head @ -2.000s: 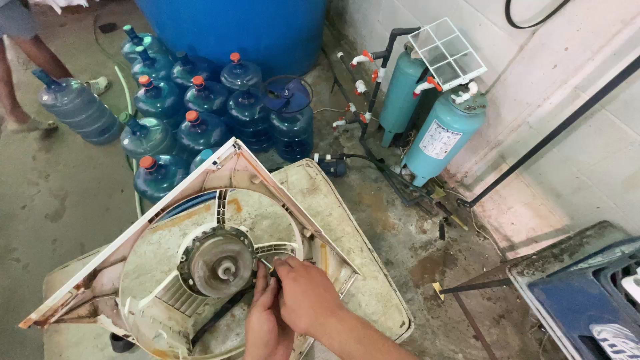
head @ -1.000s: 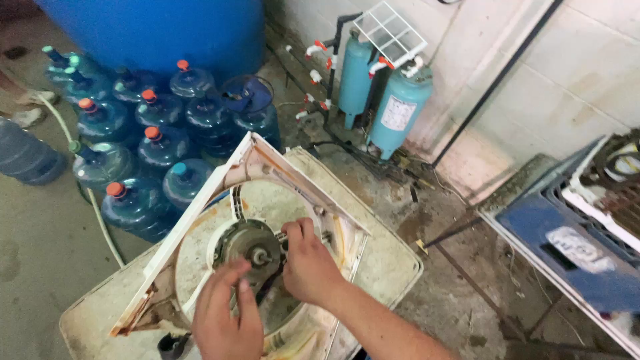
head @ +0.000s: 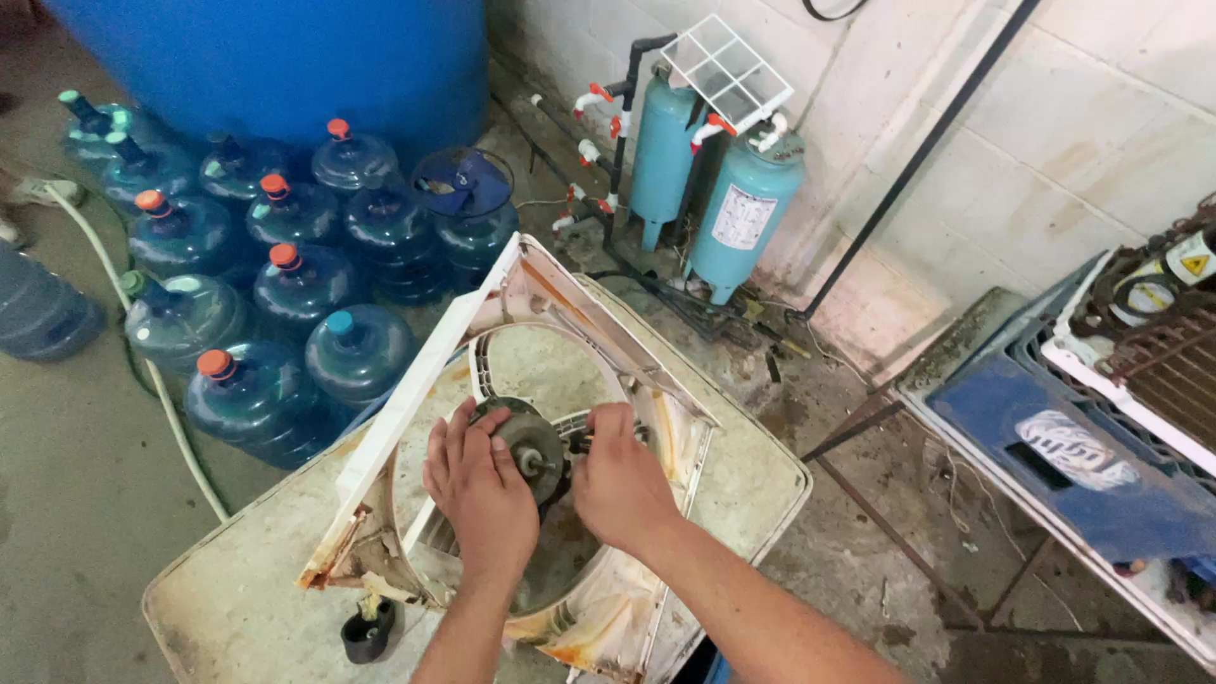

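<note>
A fan motor (head: 534, 458) sits in the middle of a rusty white metal fan housing (head: 408, 380), which stands tilted on a worn cream tabletop (head: 247, 560). My left hand (head: 480, 489) rests with its fingers on the motor's left side. My right hand (head: 617, 470) is pinched at the motor's right side, by the bracket arm; whether it holds something small is hidden by the fingers. A dark wire or strip runs below the motor, partly behind my hands. A small black cup-shaped part (head: 368, 632) lies on the tabletop to the left of the housing's lower edge.
Several blue water jugs (head: 304, 290) crowd the left, with a blue fan blade (head: 465, 180) on one. Behind them stands a large blue tank (head: 285, 66). Two teal cylinders (head: 746, 214) with pipes stand by the wall. A blue crate (head: 1007, 456) is at right; a hose (head: 166, 399) crosses the floor.
My left hand, raised off the motor a second ago, now touches its left side. My right hand stays at the motor's right side. The view has shifted.
</note>
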